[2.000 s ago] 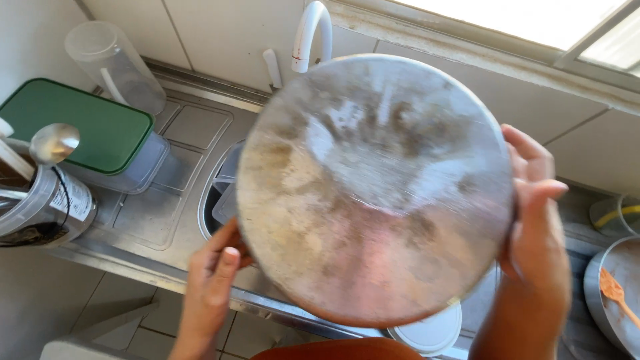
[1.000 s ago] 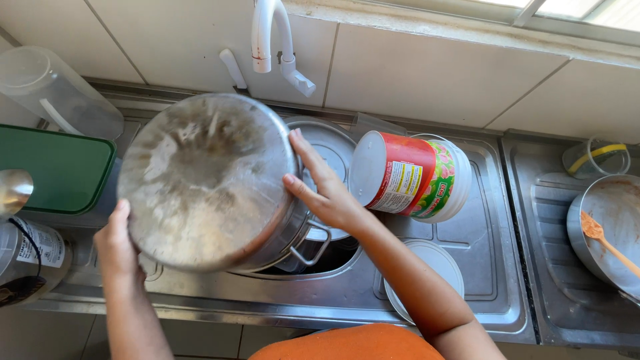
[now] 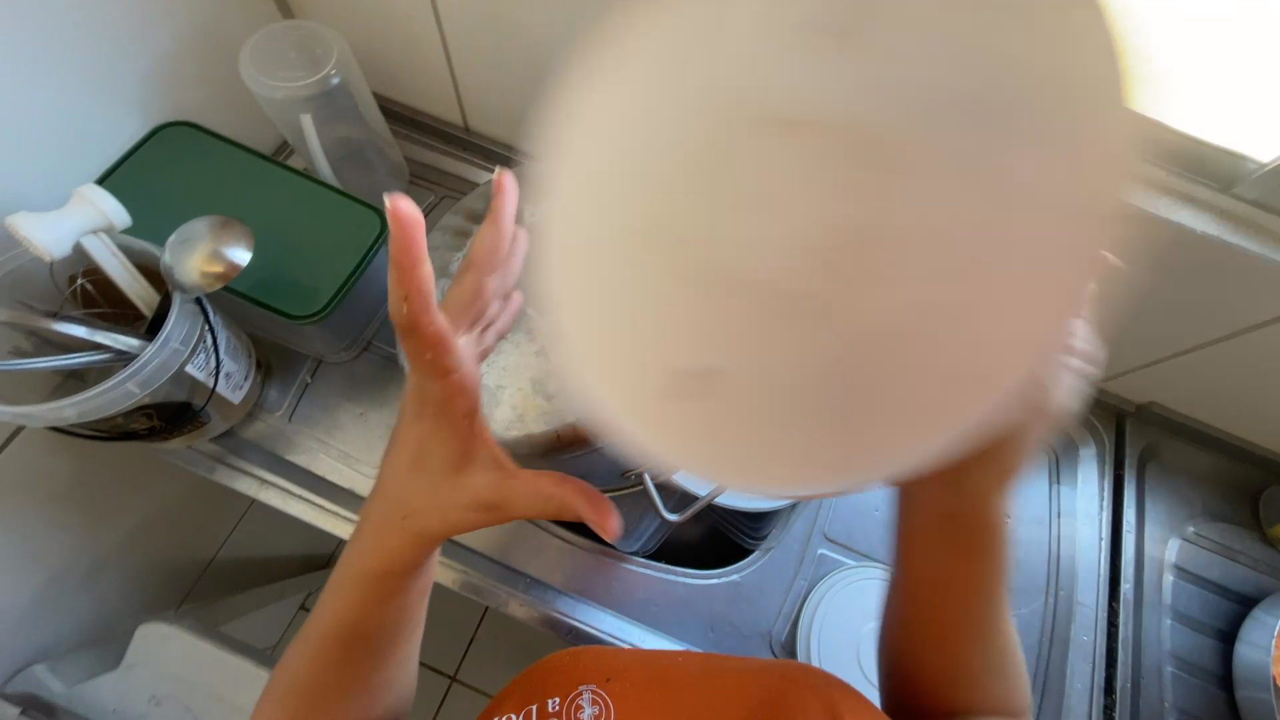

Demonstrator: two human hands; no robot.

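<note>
A large round pale thing [image 3: 820,240], blurred by motion, fills the upper middle and right of the view; its kind is unclear. My right hand [image 3: 1075,370] is on its right edge, mostly hidden and blurred. To its left my left hand [image 3: 460,370] is raised with fingers spread and nothing in it. Behind my left hand a metal pot [image 3: 525,390], bottom up, lies on the counter and over the sink's edge, its wire handle [image 3: 680,500] showing below the pale thing.
On the left stand a clear bucket of utensils [image 3: 190,390], a plastic box with a green lid [image 3: 250,220] and an upturned clear jug [image 3: 330,110]. A white round lid [image 3: 850,625] lies on the steel sink top [image 3: 690,600]. A metal pan [image 3: 1258,650] is at the far right edge.
The metal pot, held in both hands before, now rests at the left of the sink. My left hand has let go of it. My right hand has moved to the large pale round thing.
</note>
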